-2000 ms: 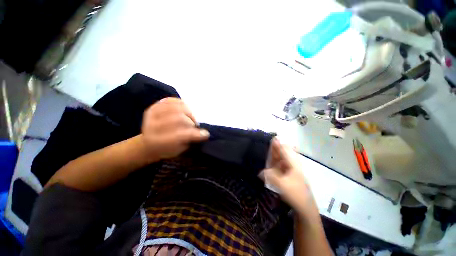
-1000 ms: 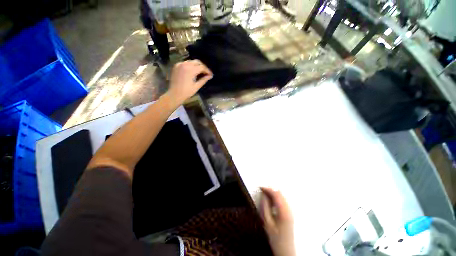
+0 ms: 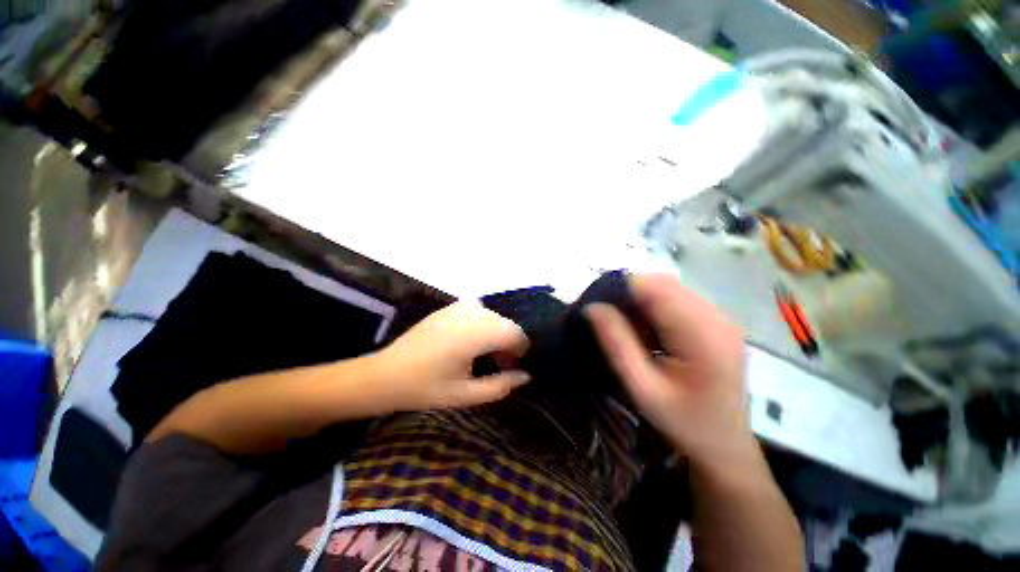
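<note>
A black cloth panel [image 3: 550, 326] is bunched between my two hands at the table's front edge, above my lap. My left hand [image 3: 464, 355] has its fingers curled at the panel's left side. My right hand [image 3: 677, 363] grips the panel's right side between thumb and fingers. The white sewing machine [image 3: 828, 168] stands to the right, and the panel is away from its needle area. The image is blurred, so the cloth's edges are unclear.
Black panels [image 3: 241, 335] lie on a white side board at the left. Red-orange snips [image 3: 795, 320] and yellow-orange snips [image 3: 796, 246] lie by the machine. A turquoise piece [image 3: 709, 97] is above the machine's left end. A blue bin [image 3: 25, 408] is at the far left. Dark cloth [image 3: 190, 78] lies beyond the table.
The view has swung back right to the machine. My left hand was empty over the far cloth a second ago; now both hands are together at a black panel.
</note>
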